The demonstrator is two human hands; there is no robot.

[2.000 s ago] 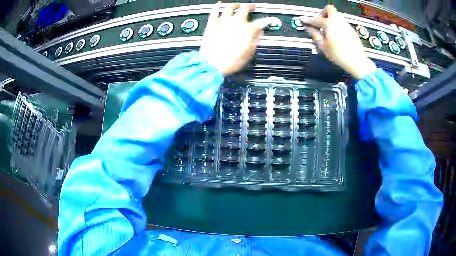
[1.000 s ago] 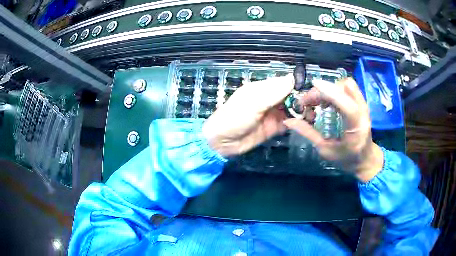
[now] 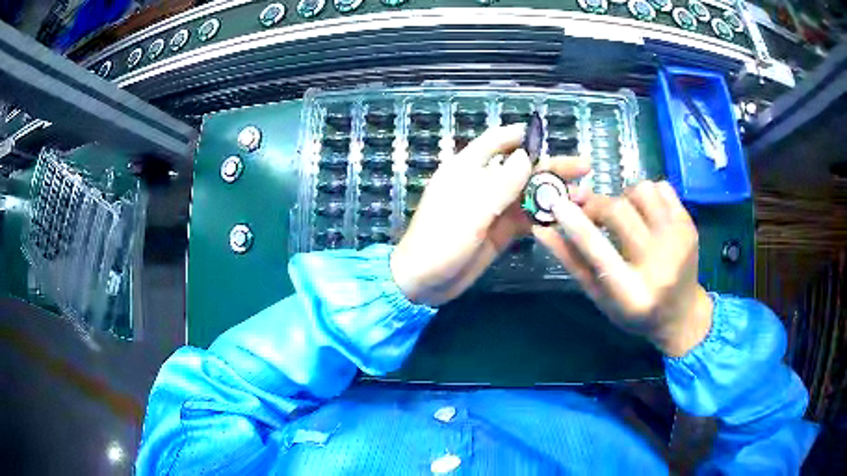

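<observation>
My left hand [image 3: 464, 214] is over the middle of the clear blister tray [image 3: 309, 186]. Its fingers hold a dark disc [image 3: 535, 138] on edge near the fingertips. A second speaker driver [image 3: 545, 197], silver ring and green edge facing up, sits between both hands. My right hand [image 3: 636, 260] touches this driver with a fingertip, its other fingers curled. Which hand bears the driver's weight is partly hidden. The tray shows rows of dark parts in its pockets, with a glassy column at the right; my hands cover its lower middle.
Loose silver-ringed discs [image 3: 241, 238] lie left of the tray. A blue parts bin [image 3: 703, 139] stands at the right with pale items inside. The conveyor belt [image 3: 243, 20] carries discs along the top. Stacked trays [image 3: 70, 242] are at far left. A small dark round thing [image 3: 731, 251] is below the bin.
Both hands came back from the belt to over the tray with drivers. Since one second ago, the ringed driver has turned to face up more. The view has shifted, so the belt sits higher.
</observation>
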